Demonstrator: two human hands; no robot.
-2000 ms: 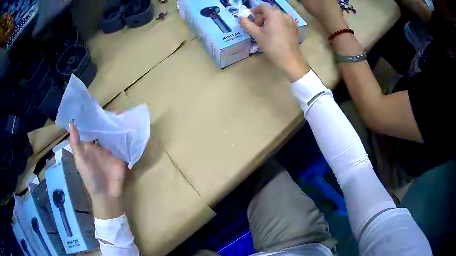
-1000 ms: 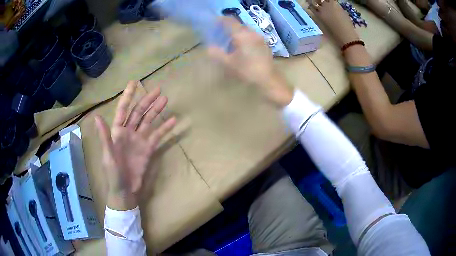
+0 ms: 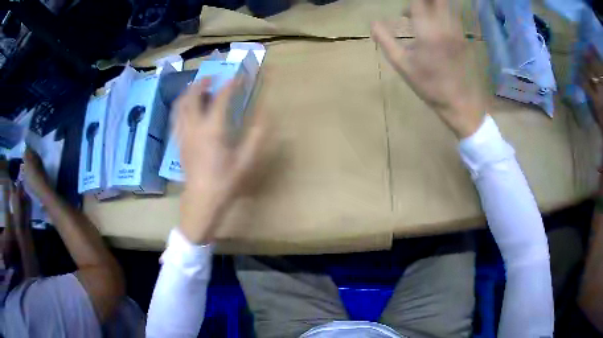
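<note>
My left hand (image 3: pixel 215 142) is blurred, fingers spread, in front of the nearest retail box (image 3: pixel 249 59); the hand hides much of this box, and I cannot tell if it touches it. Two more pale blue and white boxes with fan pictures stand to its left, the middle box (image 3: pixel 137 135) and the left box (image 3: pixel 94 142), with white flaps open at the top. My right hand (image 3: pixel 433 56) is raised over the table's far part, blurred, thumb apart from the fingers, with nothing seen in it.
Brown kraft paper (image 3: pixel 317 158) covers the curved table. At the right lie a box and whitish sleeves (image 3: pixel 529 69), beside another person's hand (image 3: pixel 593 79). Dark fan parts (image 3: pixel 149 16) lie along the far left edge. Another person's arm (image 3: pixel 73 218) is at the left.
The view has turned left, so the boxes sit nearer the middle. The whitish sleeve has left my right hand, which is now open. My left hand has moved to the boxes.
</note>
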